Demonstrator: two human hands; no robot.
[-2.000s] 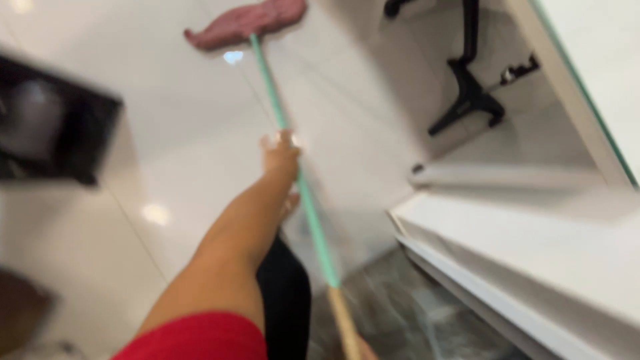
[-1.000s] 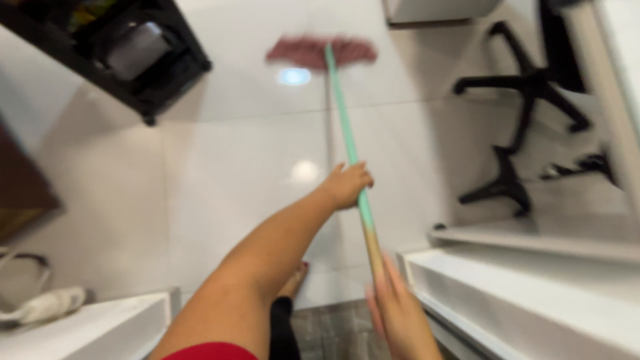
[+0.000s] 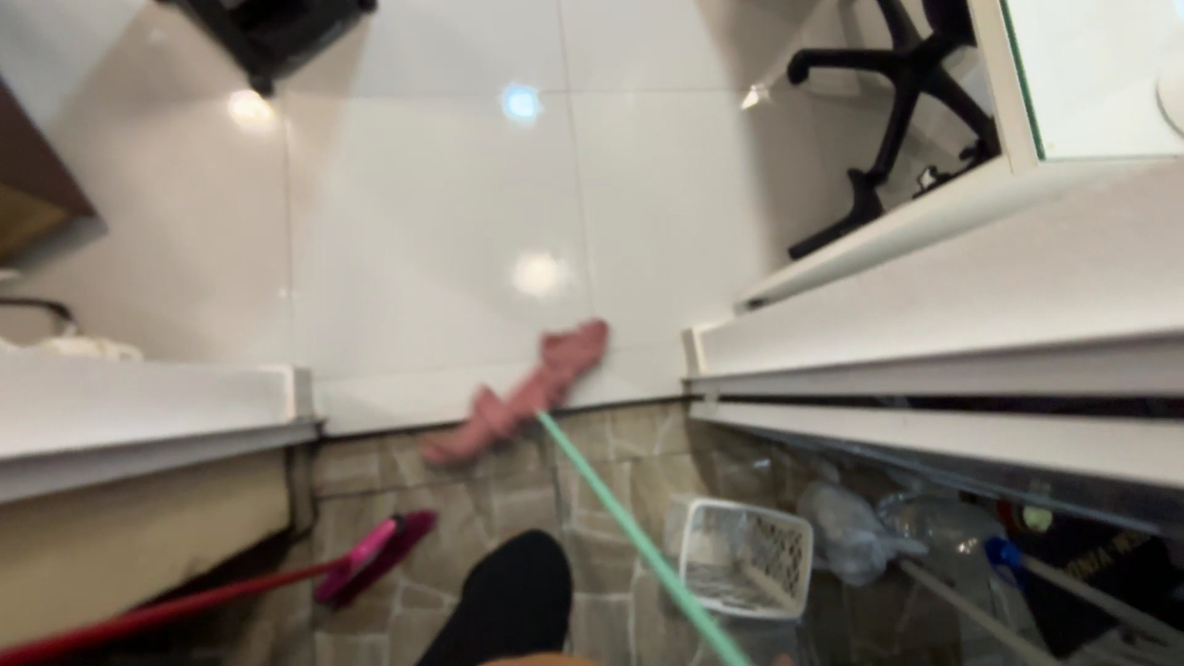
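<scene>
A pink cloth (image 3: pixel 527 398) lies across the head of a floor mop or squeegee, over the line between the white tiles and the stone-patterned floor. Its light green pole (image 3: pixel 638 532) slants down to the lower right edge of the view. Neither of my hands can be made out for certain; only a sliver of skin shows at the bottom edge near the pole, too little to tell which part it is. My dark-clad knee (image 3: pixel 518 592) is at the bottom middle, left of the pole.
A magenta broom (image 3: pixel 379 555) with a red handle lies at lower left. Right of the pole stands a white plastic basket (image 3: pixel 745 560), beside plastic bags (image 3: pixel 851 532). White door frames (image 3: pixel 301 398) flank the doorway. A black chair base (image 3: pixel 902 74) is at upper right, a black rack (image 3: pixel 277 32) at upper left.
The pink cloth and its pole have come back from the far white floor to the doorway. Both hands, seen on the pole one second ago, have dropped out of clear sight. The view has shifted backward.
</scene>
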